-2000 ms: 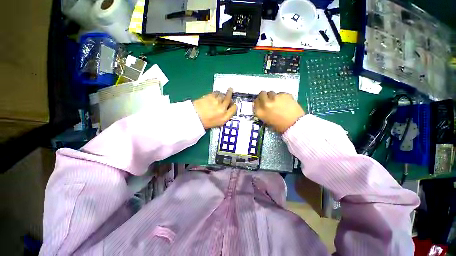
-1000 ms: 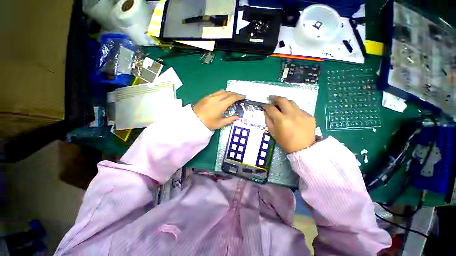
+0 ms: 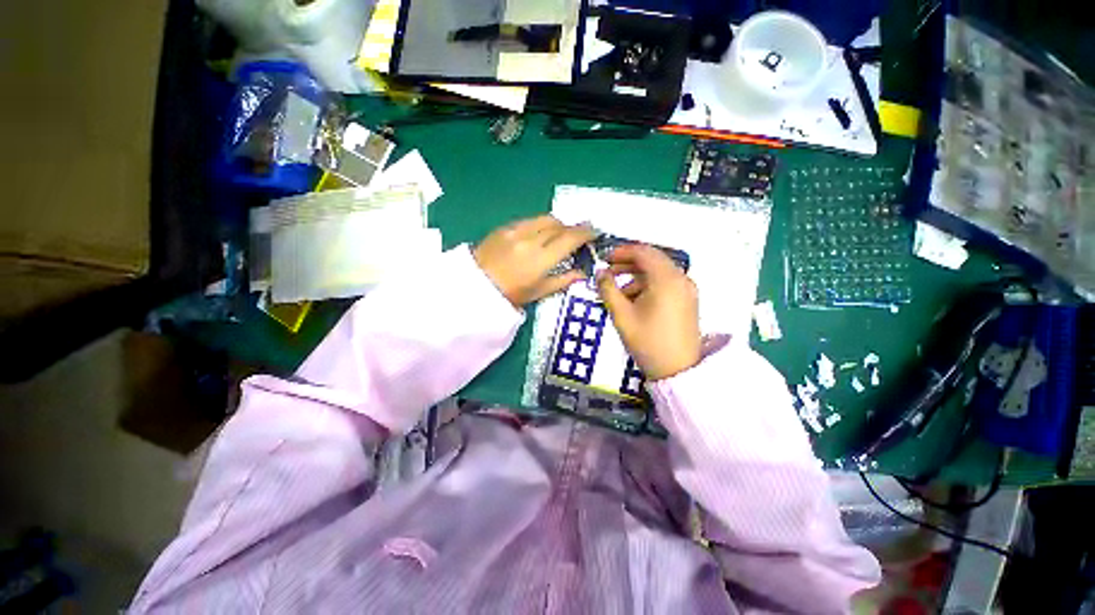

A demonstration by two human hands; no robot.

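The opened tablet body [image 3: 588,342] lies on the silvery-white textured sheet [image 3: 733,258], with rows of white squares on dark strips beside a pale centre. My left hand [image 3: 534,260] rests at its top left corner, fingertips on the frame. My right hand [image 3: 654,310] is over the upper part, thumb and index finger pinched near the left fingertips. A tiny pale bit shows at the right fingertips; whether they grip it is unclear. The hands hide much of the tablet's upper end.
White bits [image 3: 829,390] lie right of the sheet. A clear component tray [image 3: 850,234] and a small circuit board [image 3: 728,168] lie beyond. Whitish sheets [image 3: 348,246] are at left. A parts box [image 3: 1021,156], a black cord and a blue box [image 3: 1021,378] are at right.
My right hand has moved from the tablet's top right corner inward, towards my left fingertips, uncovering that corner. My left hand stays at the top left corner. The camera view has shifted.
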